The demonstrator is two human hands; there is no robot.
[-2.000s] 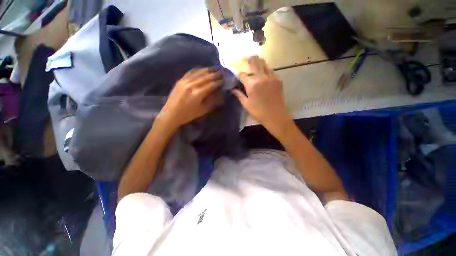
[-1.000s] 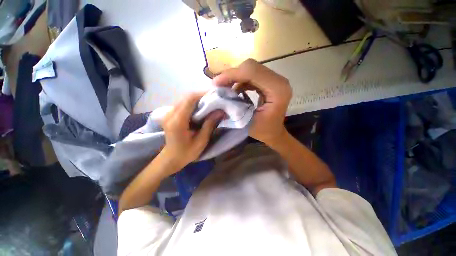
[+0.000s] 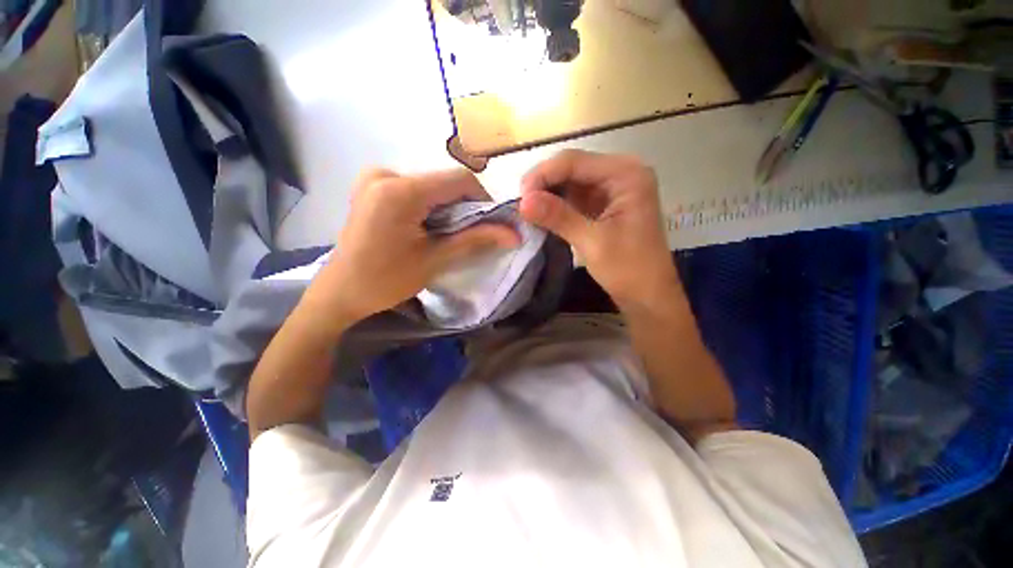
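Note:
The grey-blue garment (image 3: 267, 322) lies heaped at the left and runs to my hands at the front edge of the table. Its pale panel (image 3: 117, 144) and dark band lie on the table at the left. My left hand (image 3: 389, 239) grips a folded edge, with the thumb over the pale inner side (image 3: 478, 283). My right hand (image 3: 594, 205) pinches the right end of the same edge between thumb and fingers. The fingertips of my left hand are partly hidden by cloth.
The presser foot area (image 3: 563, 39) is lit beyond my hands, over the tan bed plate (image 3: 633, 78). A dark flat pad (image 3: 750, 44), yellow-green snips (image 3: 791, 131) and black-handled scissors (image 3: 936, 144) lie at the right. A blue basket (image 3: 866, 366) holds grey cloth below.
The cloth has come off the machine bed toward my body and its pale inner side now shows. My left hand has turned over the edge; my right hand has changed to a fingertip pinch.

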